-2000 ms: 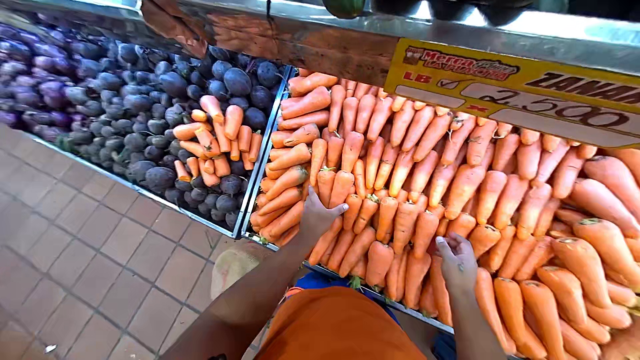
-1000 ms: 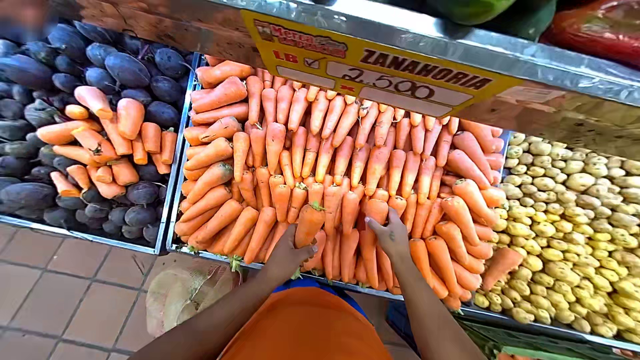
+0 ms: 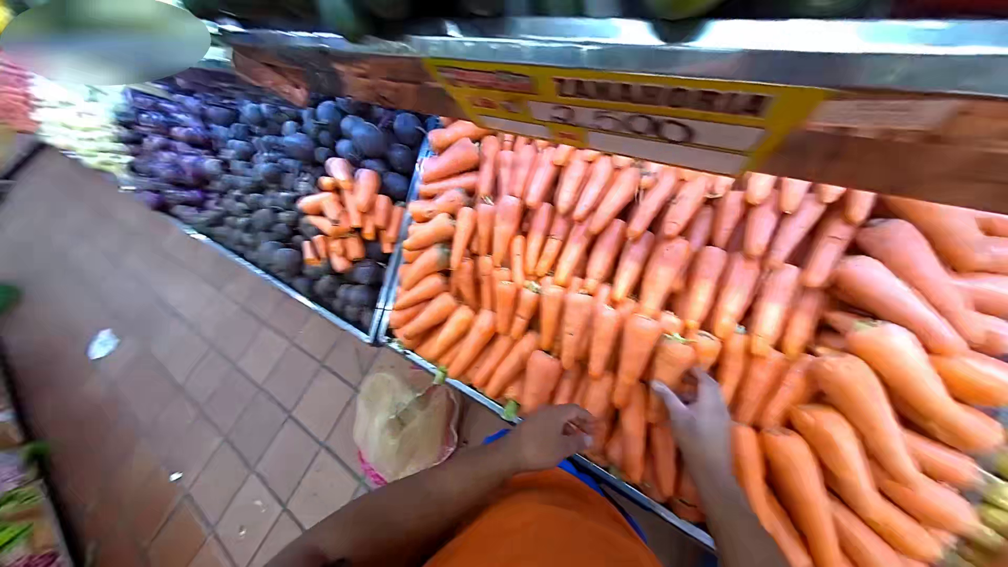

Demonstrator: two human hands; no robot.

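Rows of carrots [image 3: 575, 323] fill a metal-edged bin in front of me. My right hand [image 3: 697, 413] reaches over the lower rows, thumb and fingers apart at a carrot [image 3: 675, 358] with a green stem end; whether it grips that carrot is unclear. Nearer the bin's front edge, my left hand [image 3: 555, 433] hovers with curled fingers beside the lowest carrots, and no carrot shows in it. A separate heap of carrot pieces [image 3: 346, 213] rests on the dark beets in the bin to the left.
Dark beets [image 3: 268, 197] and purple produce [image 3: 169, 146] lie in the left bins. A metal shelf edge with a yellow price sign [image 3: 630, 110] overhangs the carrots. On the tiled floor [image 3: 236, 409], a pale mesh sack [image 3: 403, 421] stands by the bin. Potatoes [image 3: 992, 504] show at the far right.
My left hand has moved back from the carrot it was at one second ago, toward the bin's front edge. My right hand remains over the lower carrots. The view has swung left.
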